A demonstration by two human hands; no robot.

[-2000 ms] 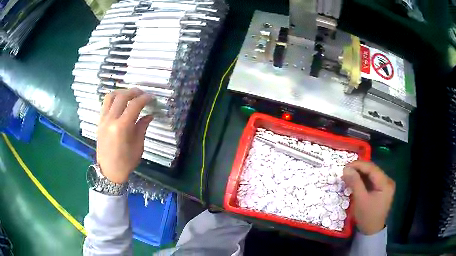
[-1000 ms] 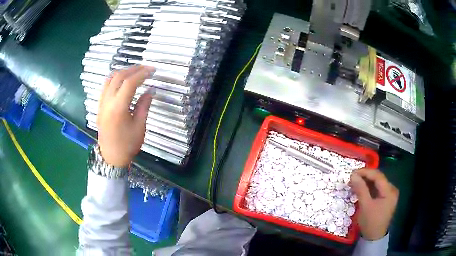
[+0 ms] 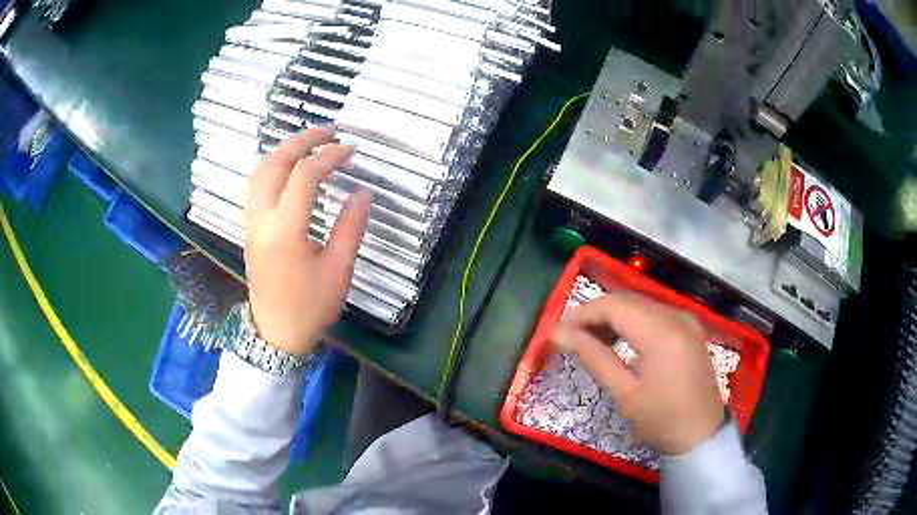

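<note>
A large stack of silver tubes point(image 3: 402, 96) lies in layered rows at the left. My left hand point(image 3: 302, 236), with a metal watch at the wrist, is over the stack's near part with fingers spread, and I see nothing held in it. My right hand point(image 3: 644, 372) is over the red parts bin point(image 3: 533, 367), which is full of small white caps point(image 3: 568, 402). Its fingers are bent and blurred; whether they pinch something cannot be told. The tube seen earlier in the bin does not show now.
The press fixture point(image 3: 644, 181) stands behind the bin, with a yellowish guard point(image 3: 772, 196), a warning label point(image 3: 819, 211) and a red light point(image 3: 637, 264). A yellow-green wire point(image 3: 483, 241) runs between stack and bin. Blue bins point(image 3: 176, 367) are below the bench. More tubes point(image 3: 895, 433) are at right.
My right hand has moved left from the bin's right edge to over its middle. My left hand stays over the stack, its fingers spread. The whole view has shifted and tilted.
</note>
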